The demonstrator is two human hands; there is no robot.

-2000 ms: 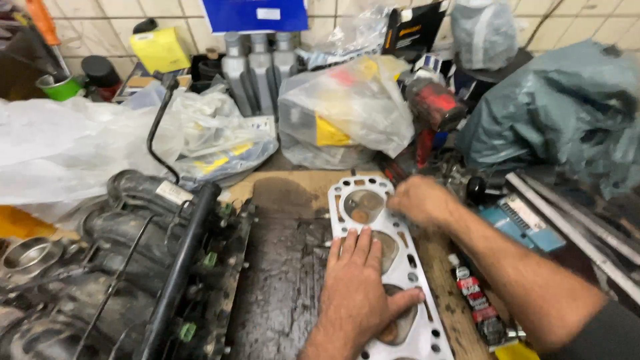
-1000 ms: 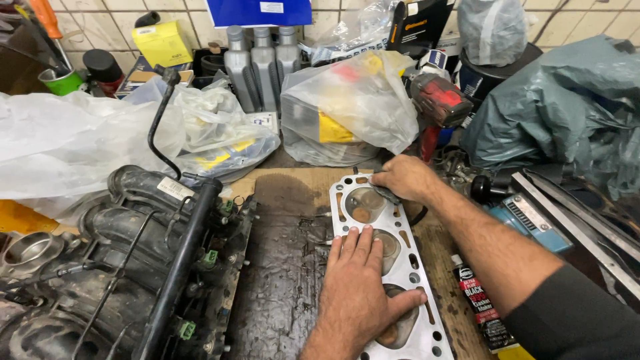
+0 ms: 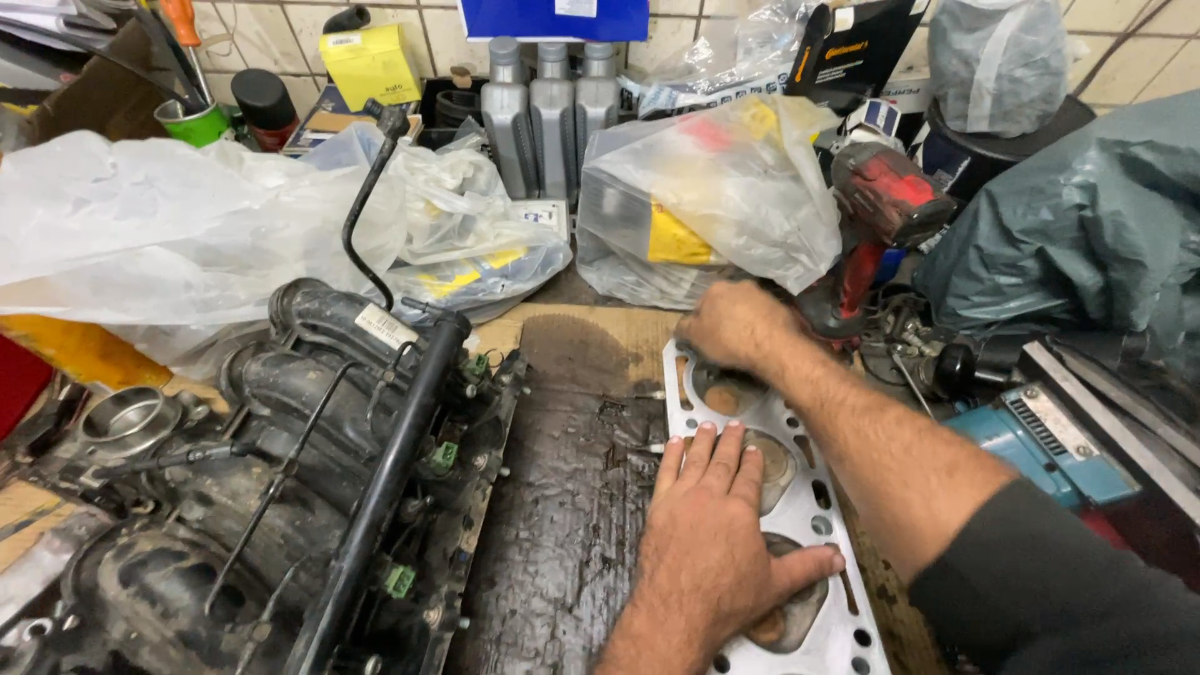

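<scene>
A metal engine cylinder head [image 3: 844, 572] lies on the dark-stained bench with its combustion chambers facing up. My left hand [image 3: 712, 525] rests palm down on its middle, fingers apart, holding nothing. At its far end, my right hand [image 3: 741, 328] is curled over the top edge; something dark shows slightly under its fingers, but what it is cannot be told. To the left lies a black intake manifold [image 3: 319, 422] with a fuel rail [image 3: 394, 469] and green connectors.
Behind are plastic bags [image 3: 703, 197], grey bottles [image 3: 553, 122] and a red cordless impact wrench [image 3: 867, 216]. To the right lie a teal tool [image 3: 1059, 450] and a grey-green bag [image 3: 1087, 225]. A metal throttle ring [image 3: 129, 420] is at the left.
My right hand has shifted about over the far end of the cylinder head, now at its far-left corner. My left hand has stayed on the middle.
</scene>
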